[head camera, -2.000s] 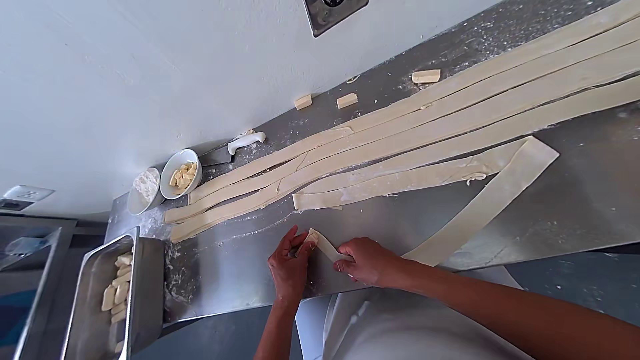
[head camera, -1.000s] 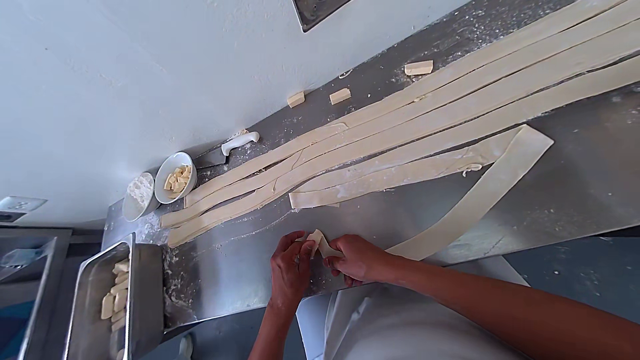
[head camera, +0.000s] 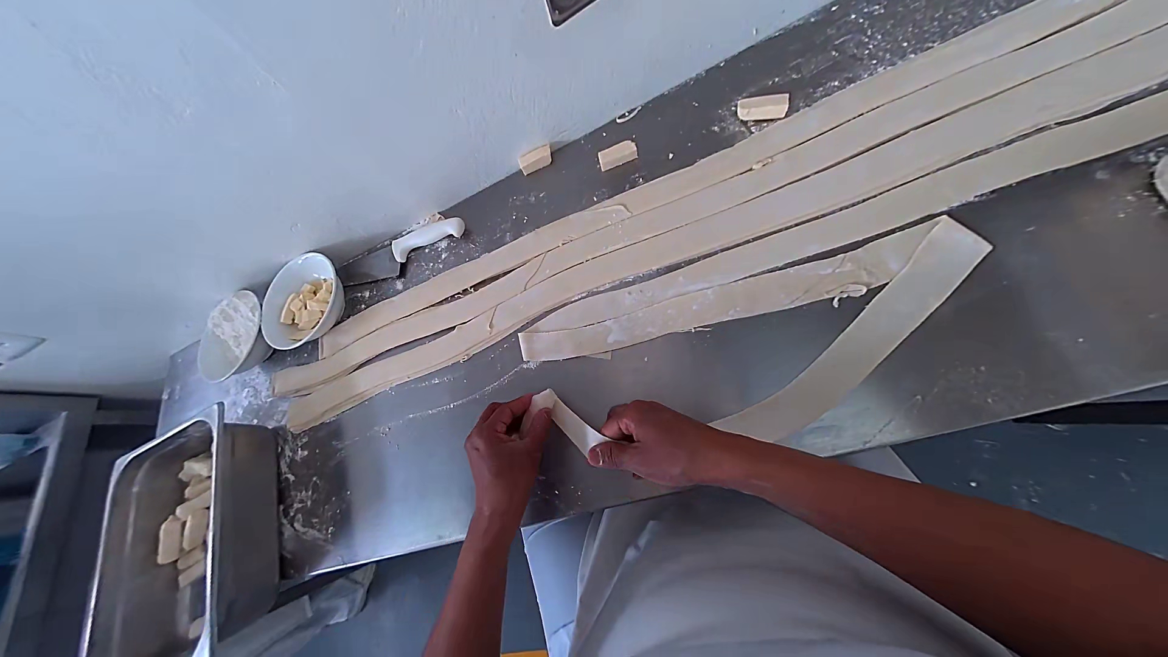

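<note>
My left hand point(head camera: 507, 443) pinches the end of a dough strip point(head camera: 575, 427) between thumb and fingers, low over the steel table. What lies inside that end is hidden by the fingers. A short way to the right, my right hand point(head camera: 650, 443) grips the same strip, which seems to run on beneath the right wrist to a longer length point(head camera: 844, 374) folded over at the right. Beyond the hands, several long flat dough strips point(head camera: 693, 228) lie side by side, slanting up to the right. A shorter floured strip point(head camera: 630, 319) lies nearest the hands.
A steel pan point(head camera: 246, 529) with pale pieces point(head camera: 192, 529) stands at the left. Behind it are a bowl of white powder point(head camera: 228, 342), a bowl of pale yellow chunks point(head camera: 304, 301) and a white-handled knife point(head camera: 424, 239). Three pale blocks point(head camera: 618, 155) lie along the wall.
My hands have moved slightly apart, and more of the dough strip shows between them than a second ago. The long strips and the bowls have stayed put.
</note>
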